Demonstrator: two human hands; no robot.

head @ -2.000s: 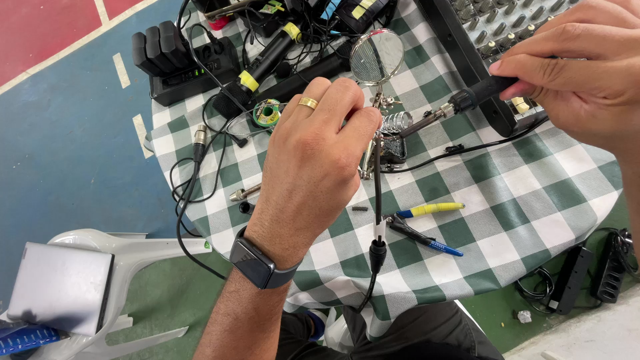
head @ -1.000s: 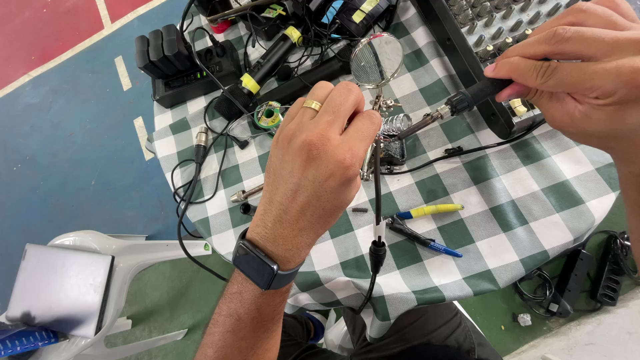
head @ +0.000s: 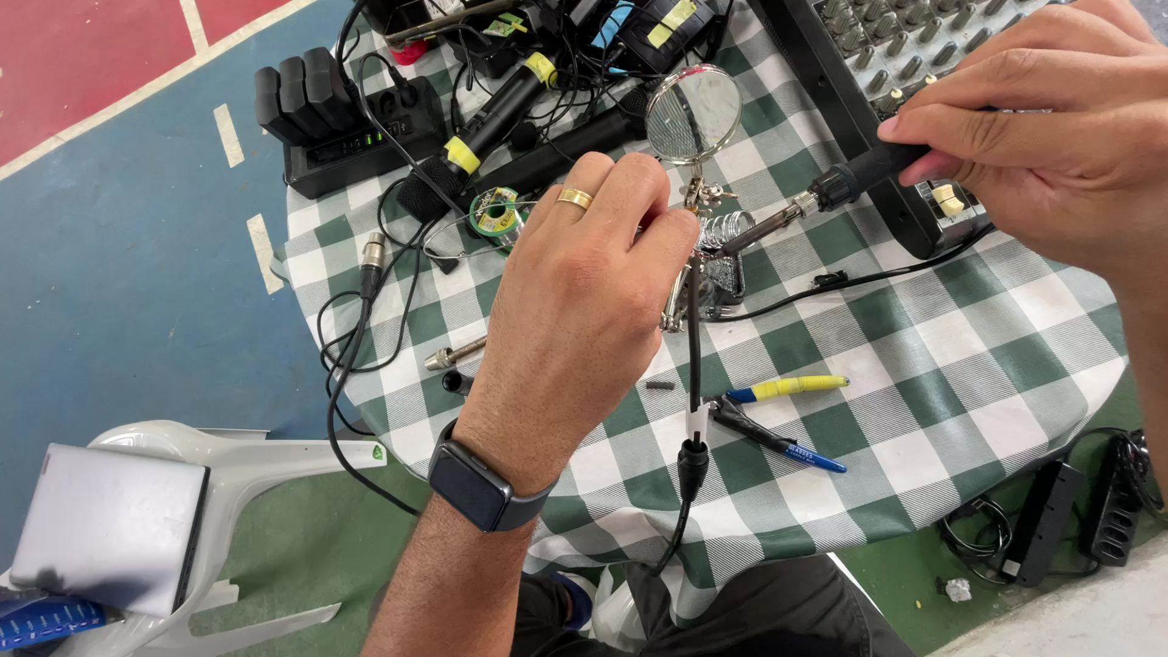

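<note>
My right hand (head: 1049,128) grips a soldering iron (head: 853,178) by its black handle. The iron's metal tip points left, to the upper end of a black cable (head: 694,347) near a helping-hands stand with a round magnifying glass (head: 693,114). My left hand (head: 584,310) is closed beside that cable end, its fingertips hidden; a thin solder wire runs toward its fingers from a solder spool (head: 497,217). Behind the iron's tip stands a coiled iron holder (head: 727,228). Lower down, the cable passes through a black connector boot (head: 693,465).
Pliers with yellow and blue handles (head: 789,388) lie right of the cable. An audio mixer (head: 858,119) stands at upper right, microphones (head: 493,119) and a battery charger (head: 365,137) at upper left. A laptop (head: 109,525) rests on a white plastic chair (head: 265,465).
</note>
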